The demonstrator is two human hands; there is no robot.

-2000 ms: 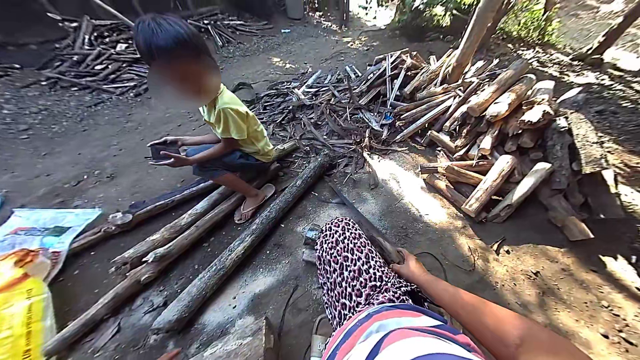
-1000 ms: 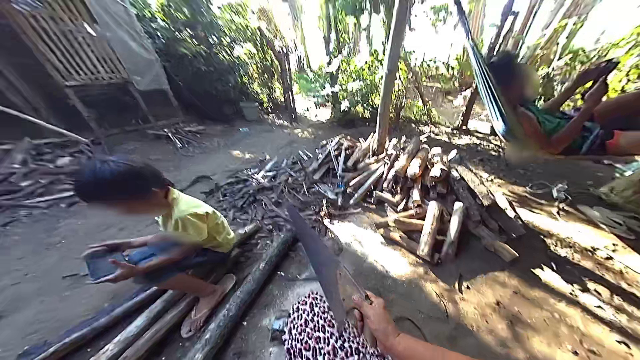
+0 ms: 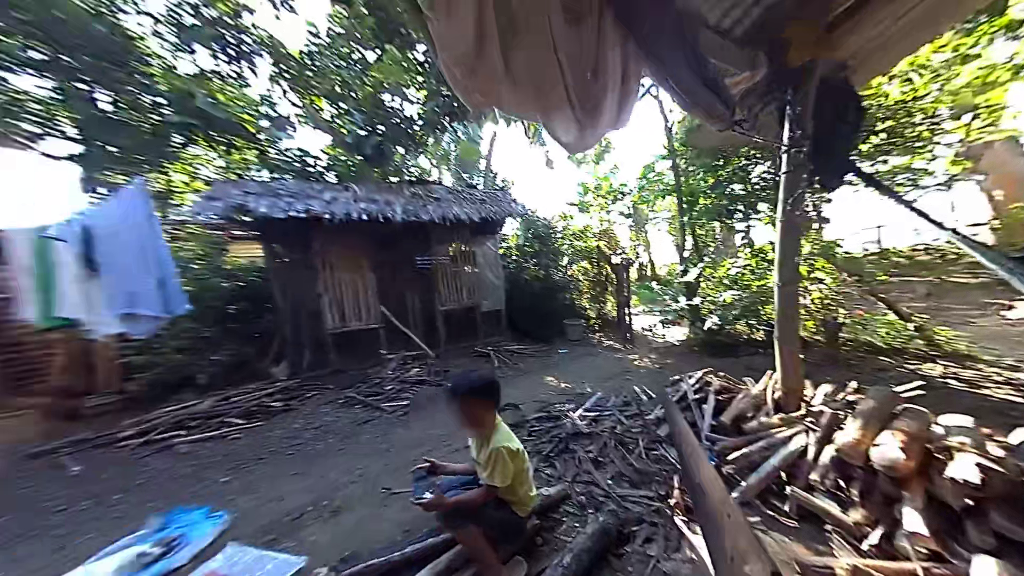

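Observation:
Neither of my hands shows in this view. A broad, dark blade of a hand tool [image 3: 712,496], tapering toward its upper end, rises from the bottom edge right of centre; its handle and whatever holds it are out of frame. Behind the blade lie split firewood pieces [image 3: 772,464] and a spread of thin sticks and bark [image 3: 608,456]. Left of the blade, a person in a yellow shirt [image 3: 504,468] sits low on logs, holding a dark flat device [image 3: 424,484]. A thick dark log [image 3: 588,544] lies between that person and the blade.
A wooden post [image 3: 788,264] stands in the woodpile under a cloth-hung roof [image 3: 544,64]. Plastic sacks [image 3: 188,528] lie at lower left. Farther off are long sticks [image 3: 208,416], a thatched hut [image 3: 376,272] and hanging laundry [image 3: 136,264].
The view has swung upward and left. My right hand, seen on the tool's handle one second ago, has left the frame. The blade, held low at first, was raised by the second frame.

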